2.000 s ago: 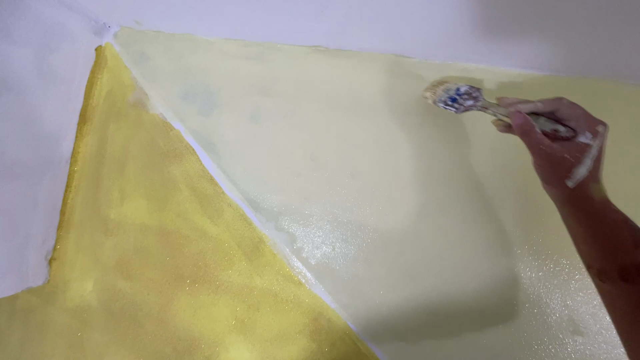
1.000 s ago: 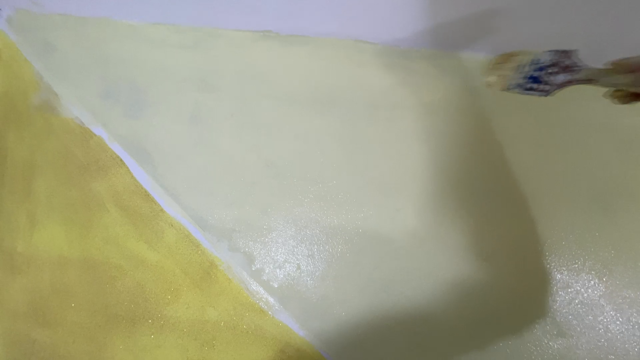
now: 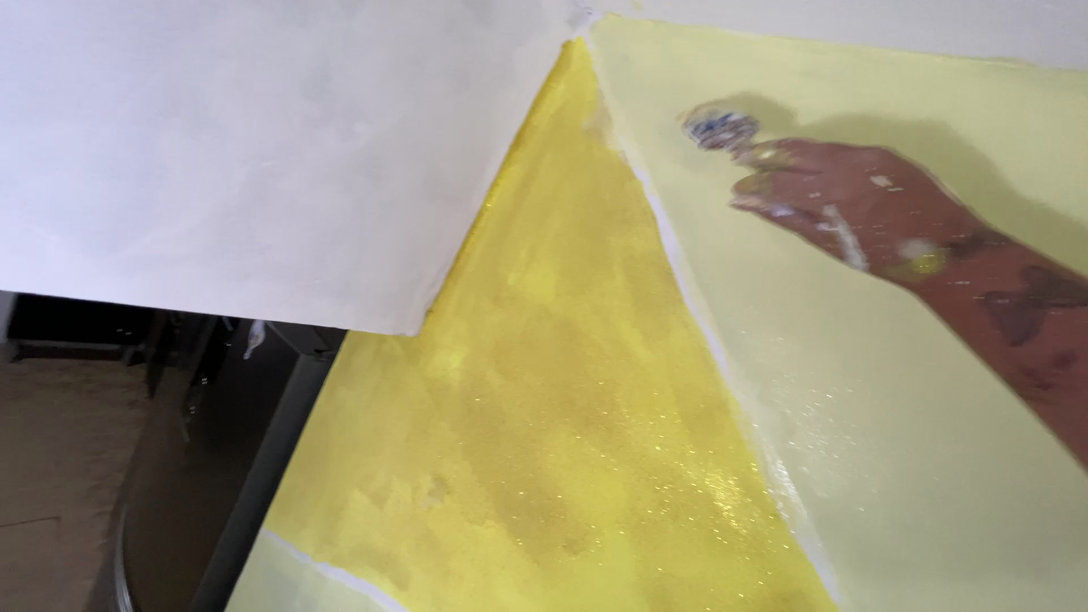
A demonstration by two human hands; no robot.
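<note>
My right hand (image 3: 816,187), spotted with dried paint, reaches in from the right and grips a paintbrush (image 3: 722,130). The brush's paint-smeared head points left, over the upper part of a pale yellow-green painted wall area (image 3: 901,408); whether its bristles touch the wall cannot be told. To the left of the brush is a bright yellow painted area (image 3: 544,391) that narrows to a point at the top. A thin whitish strip (image 3: 667,238) runs between the two colours. My left hand is out of view.
A whitish ceiling or wall surface (image 3: 238,153) fills the upper left, with its corner against the yellow area. Beyond its lower edge stand dark furniture or appliances (image 3: 229,425) above a brownish floor (image 3: 59,442). Another whitish band (image 3: 935,25) borders the pale area at the top.
The brush, with my right hand on it, has moved left along the pale area, nearer the yellow point. The view has swung left, showing the dark objects and floor.
</note>
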